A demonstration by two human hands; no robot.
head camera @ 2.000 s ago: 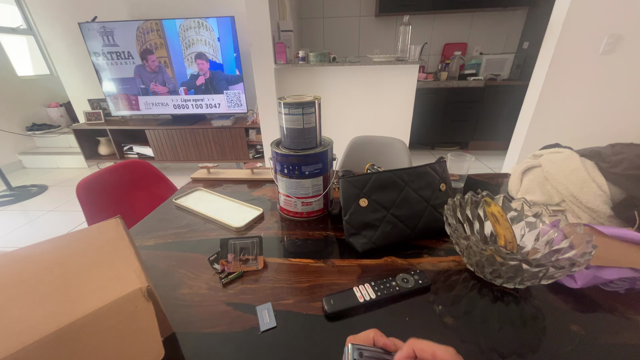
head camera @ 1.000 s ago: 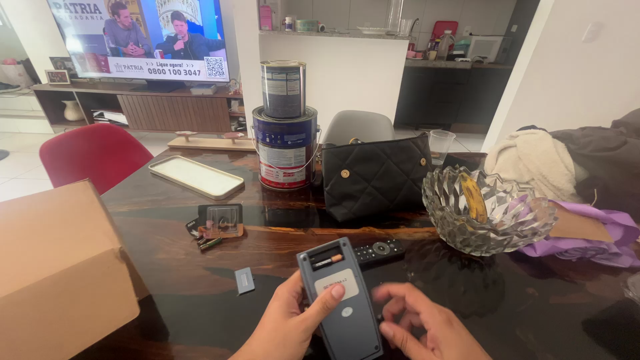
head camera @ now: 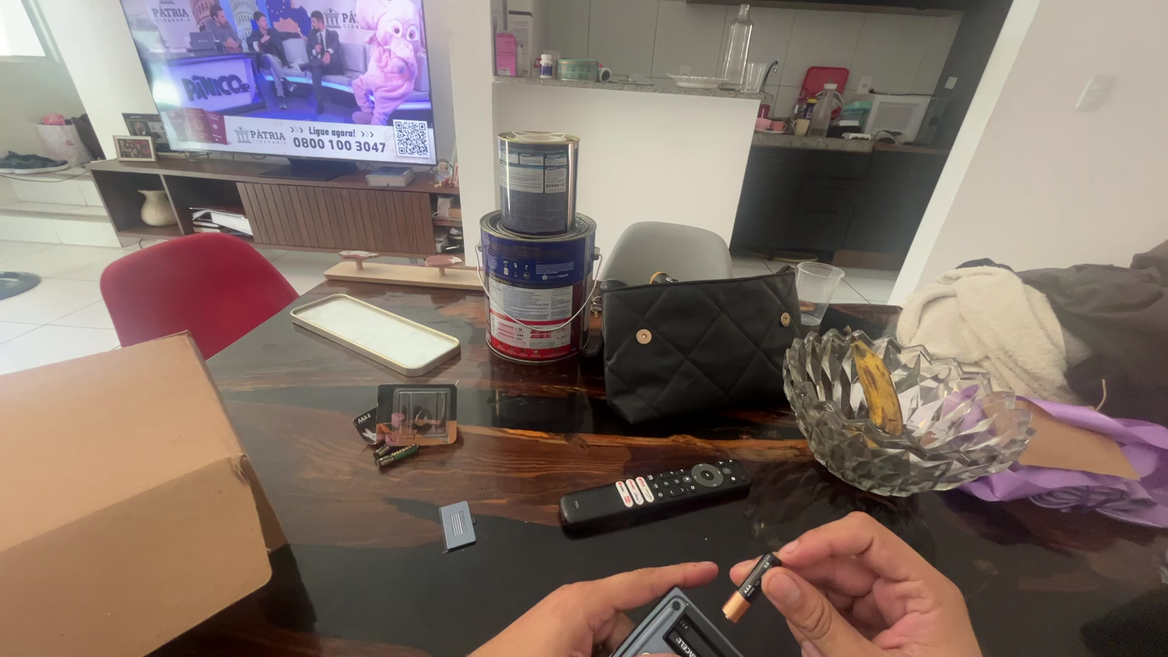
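At the bottom edge my left hand [head camera: 584, 613] holds a grey handheld device [head camera: 673, 631], cut off by the frame, with a battery showing in its open compartment. My right hand [head camera: 862, 584] pinches an AAA battery [head camera: 751, 587] between thumb and fingers, just above and right of the device. A small grey battery cover [head camera: 458, 526] lies on the dark wooden table [head camera: 365, 584]. Behind the hands rests a black TV remote [head camera: 655, 495]. Loose batteries [head camera: 396, 455] lie against an opened blister pack [head camera: 417, 413] at the left.
A cardboard box [head camera: 119, 474] takes up the left side. Farther back are a white tray [head camera: 375, 334], stacked paint cans [head camera: 538, 283] and a black quilted bag [head camera: 701, 345]. A glass bowl [head camera: 903, 443] with a banana [head camera: 878, 388] stands at the right, beside purple cloth [head camera: 1086, 479].
The device, held up with its back showing a second ago, is now lower at the frame's bottom edge. My right hand has moved right and now holds a battery.
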